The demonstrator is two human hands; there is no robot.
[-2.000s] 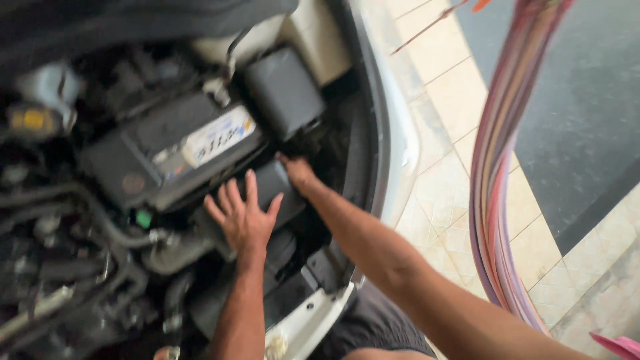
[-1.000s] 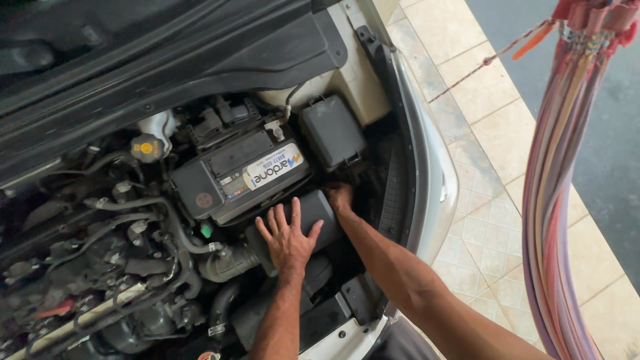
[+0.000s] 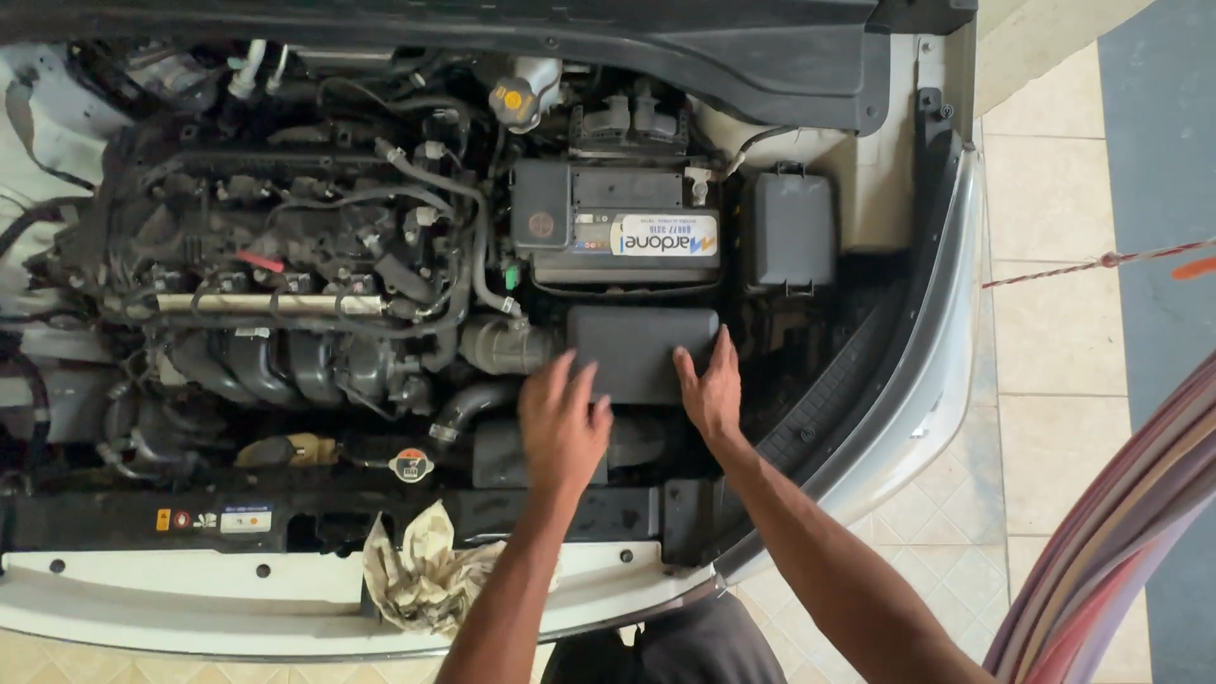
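Note:
In the open engine bay, a black plastic air filter housing point(image 3: 632, 347) lies just below the car battery point(image 3: 627, 223). My right hand point(image 3: 712, 385) rests along the housing's right edge, thumb on its top and fingers at the side. At its lower left corner is my left hand point(image 3: 565, 418), fingers apart and holding nothing; whether it touches the housing I cannot tell. A ribbed intake duct point(image 3: 503, 346) joins the housing on the left. Right of the battery sits a closed black fuse box point(image 3: 790, 230).
The engine point(image 3: 285, 247) fills the left. Crumpled paper point(image 3: 427, 575) lies on the front edge beside my left forearm. A radiator cap point(image 3: 411, 465) is left of my left hand. The fender point(image 3: 912, 408) curves at right, with striped hanging fabric point(image 3: 1121, 541) beyond.
My left hand has moved from the top of the housing to its lower left corner. My right hand has come from the housing's upper right corner to its right edge. The view has turned.

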